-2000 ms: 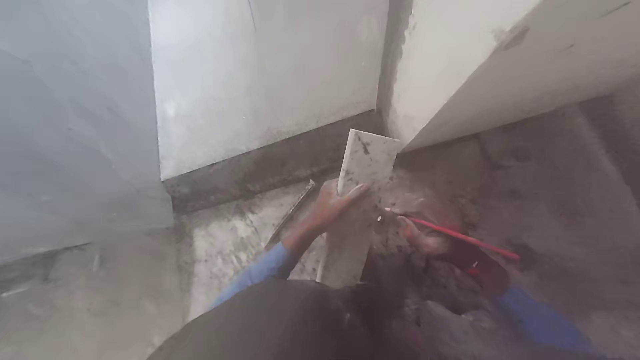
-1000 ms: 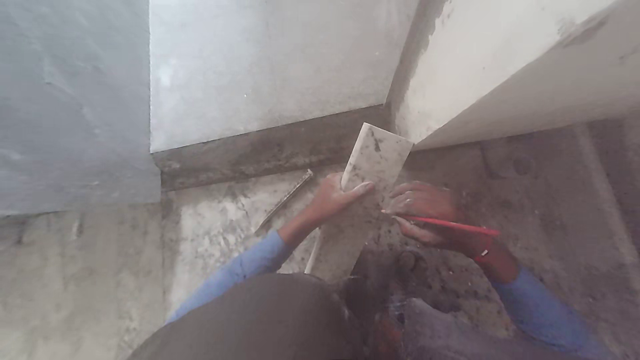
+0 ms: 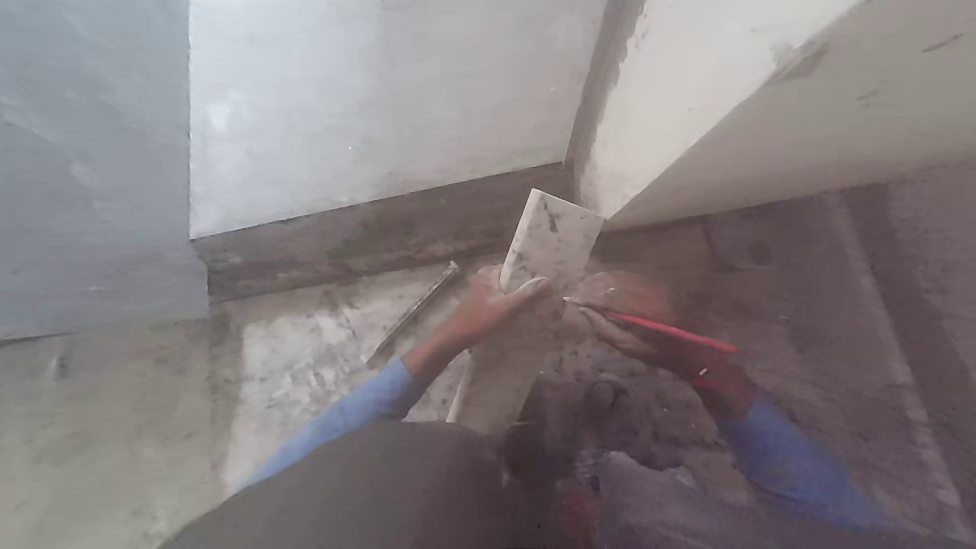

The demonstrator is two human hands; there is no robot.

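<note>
A long, narrow pale tile strip with dark smudges slants across the middle of the view. My left hand grips its left edge, thumb on the upper face. To the right of the strip, my right hand holds a red pencil or marker, its tip pointing left toward the strip's right edge. Whether the tip touches the strip cannot be told. The strip's lower end runs down near my body.
A thin straight bar lies on the floor left of my left hand. Ahead stand a pale wall panel with a dark base band and a cream wall or column at the right. Dusty floor extends to the right.
Since two seconds ago, the red tool has been drawn in closer along my right hand, which was blurred and lower then. My left hand keeps its hold on the strip.
</note>
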